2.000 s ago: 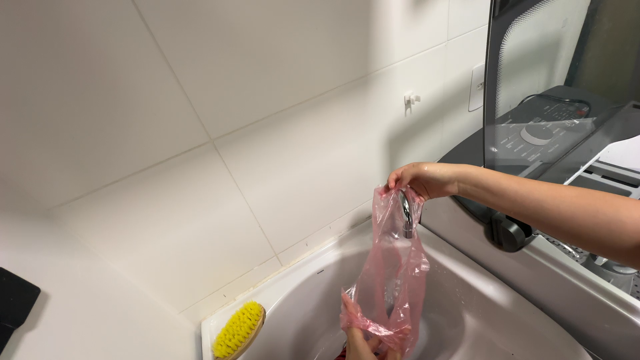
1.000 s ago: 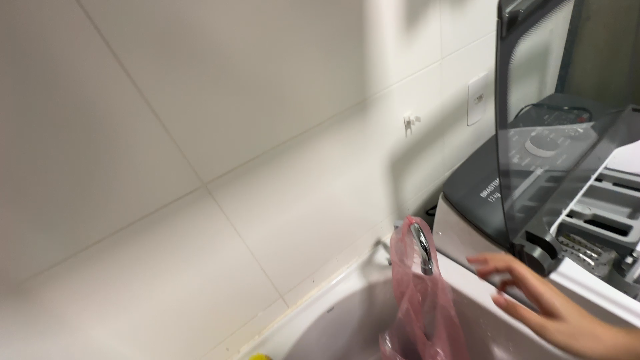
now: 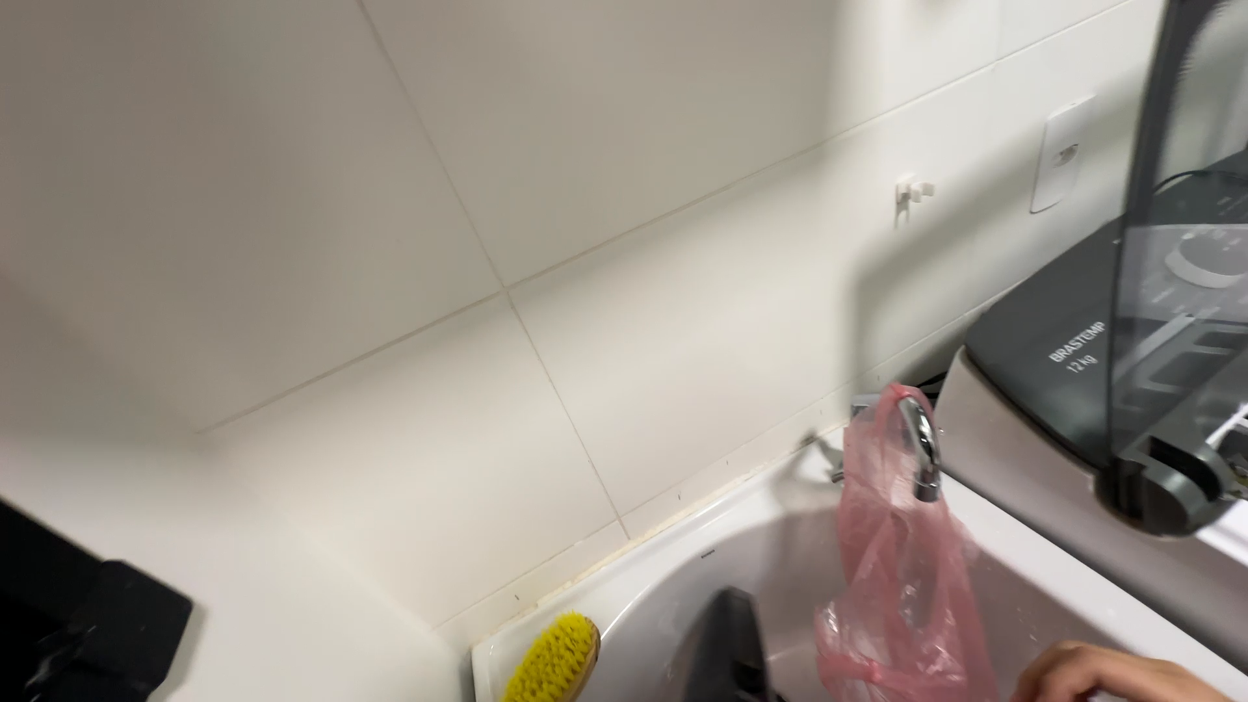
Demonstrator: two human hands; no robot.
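A translucent pink plastic bag hangs by its handle from the chrome faucet over the white sink basin. At the bottom right edge my right hand is partly in view, beside the bag and apart from it; its fingertips are cut off by the frame, so what it holds cannot be told. A dark, blurred object stands in the basin left of the bag. My left hand is out of view.
A scrub brush with yellow bristles lies on the sink's left corner. To the right stands a top-load Brastemp washing machine with its clear lid raised. A tiled wall with a small white hook and an outlet rises behind. A black object is at lower left.
Two seconds ago both hands held the pink bag near the faucet; now it hangs there, released. My right hand has moved lower, and the dark object has come into view in the basin.
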